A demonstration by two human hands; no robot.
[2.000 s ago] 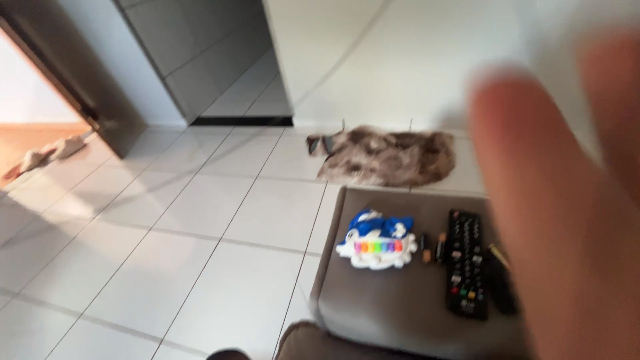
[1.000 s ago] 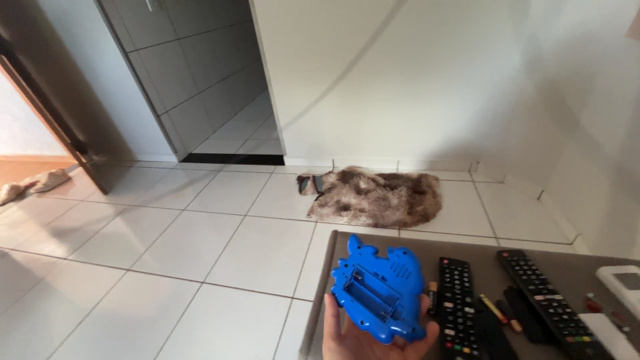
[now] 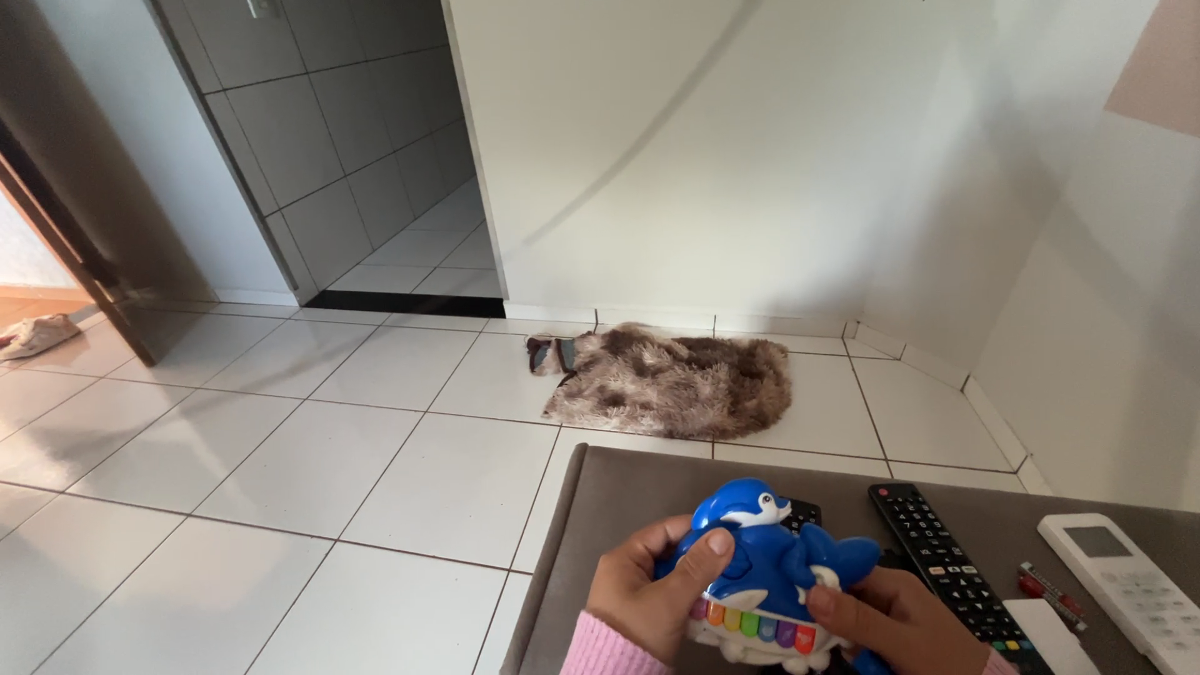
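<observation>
A blue and white plastic dolphin-shaped toy piano (image 3: 773, 572) with a row of coloured keys faces up between my two hands, above a grey-brown upholstered surface. My left hand (image 3: 656, 581) grips its left side, thumb on the blue body. At its tail end, my right hand (image 3: 877, 609) holds the right side with the thumb near the white part. The toy's underside is hidden. Partly behind it lies a black remote control (image 3: 803, 515).
Right of the toy lie another black remote control (image 3: 947, 562), a white air-conditioner remote (image 3: 1120, 591) and small red and silvery batteries (image 3: 1050, 592). Beyond the upholstered edge, a shaggy brown rug (image 3: 675, 384) lies on the tiled floor by the wall. A dark door (image 3: 84, 187) stands at left.
One second ago the toy showed its blue back with the battery compartment; now its dolphin and key side shows. My right hand has come onto it. Two seconds ago it lay on the upholstered surface.
</observation>
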